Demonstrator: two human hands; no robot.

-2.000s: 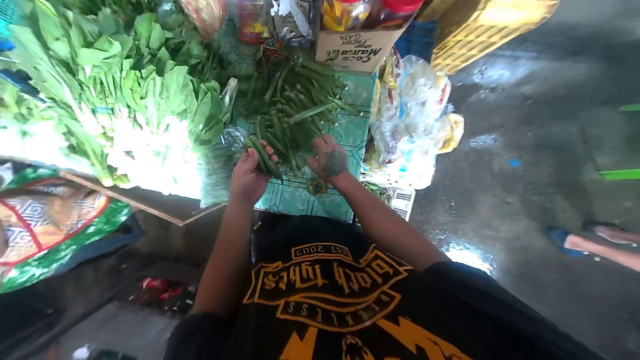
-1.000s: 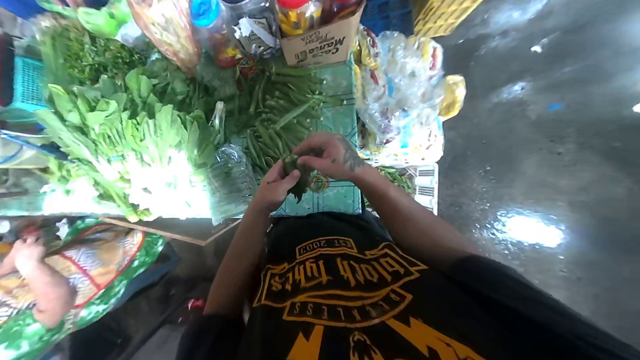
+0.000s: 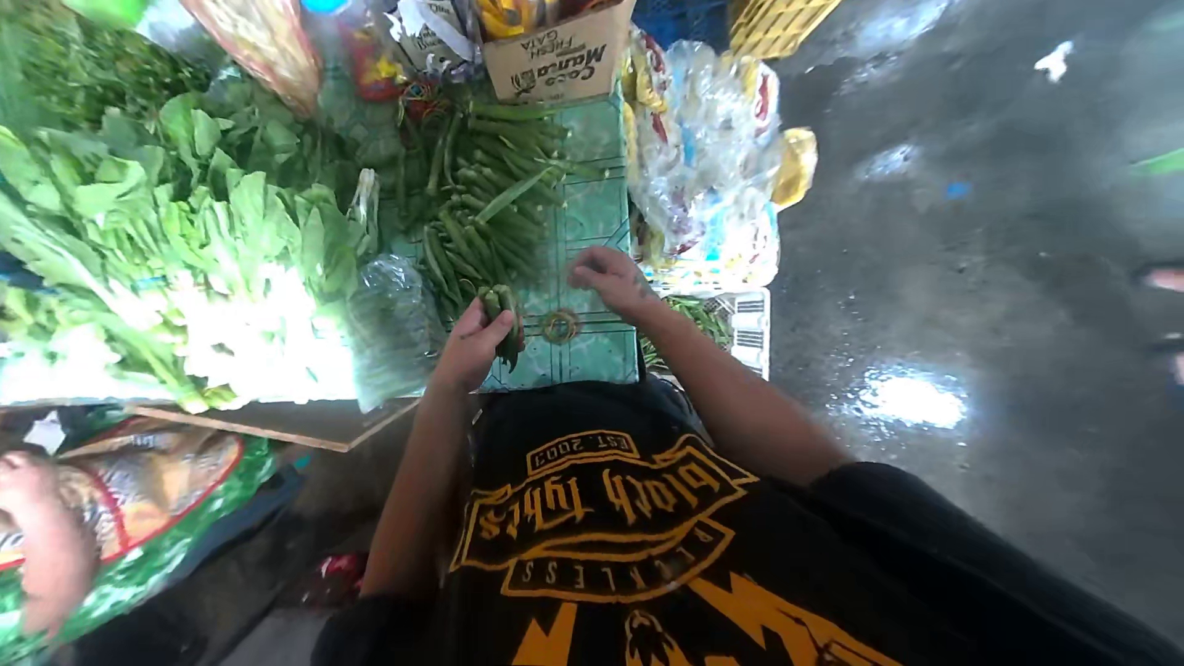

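Observation:
My left hand (image 3: pixel 479 340) holds a small bunch of okra pods (image 3: pixel 503 313) upright at the near end of a larger okra pile (image 3: pixel 499 203). My right hand (image 3: pixel 606 277) hovers over the green table covering (image 3: pixel 597 347), its fingers curled; whether something thin is between them cannot be seen. A little bundle of rubber bands (image 3: pixel 561 326) lies on the covering between my hands. To the left of the held pods is a clear plastic bag (image 3: pixel 396 301).
Leafy greens (image 3: pixel 213 222) cover the left side. A cardboard box (image 3: pixel 560 60) stands at the back, and packs in clear plastic (image 3: pixel 708 148) lie along the right. Below them is a white crate (image 3: pixel 751 328). Another person's arm (image 3: pixel 46 546) shows at lower left.
My hands were together at the okra bunch a second ago; now my right hand has moved away to the right. My left hand keeps hold of the pods.

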